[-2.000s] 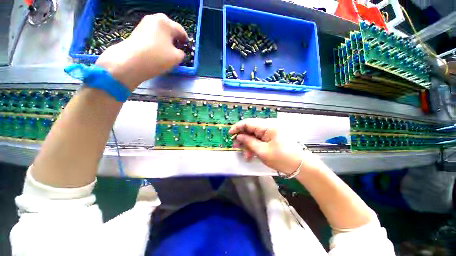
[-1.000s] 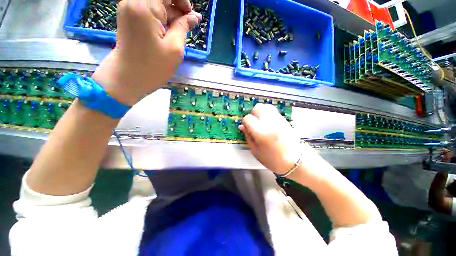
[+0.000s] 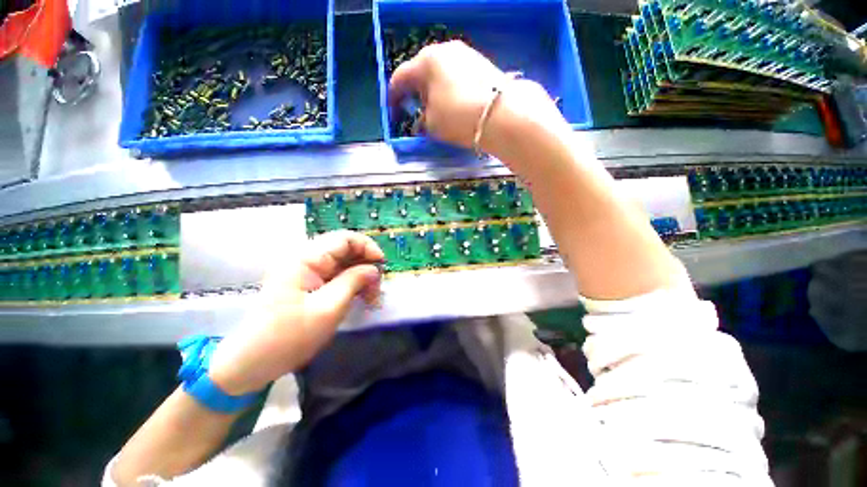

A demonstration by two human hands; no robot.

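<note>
A green PCB panel (image 3: 466, 238) with two rows of mounted components lies on the line in front of me. My left hand (image 3: 304, 309), with a blue wrist strap (image 3: 214, 380), is at the panel's front left part, thumb and fingertips close together; whether a capacitor is between them is too small to tell. My right hand (image 3: 454, 93) reaches into the right blue bin (image 3: 582, 71) over loose capacitors, fingers bent down; its grip cannot be made out. The left blue bin (image 3: 238, 145) holds many loose dark capacitors (image 3: 204, 95).
White plates (image 3: 238, 245) lie on both sides of the middle panel, the right one partly behind my forearm. More PCB panels (image 3: 90, 257) lie farther along the conveyor. Stacked boards (image 3: 722, 57) stand at the back right. An orange-red object (image 3: 28, 29) is at the top left.
My left hand has come down from the left bin to the panel's front left. My right hand has moved from the panel up into the right bin. The view has shifted.
</note>
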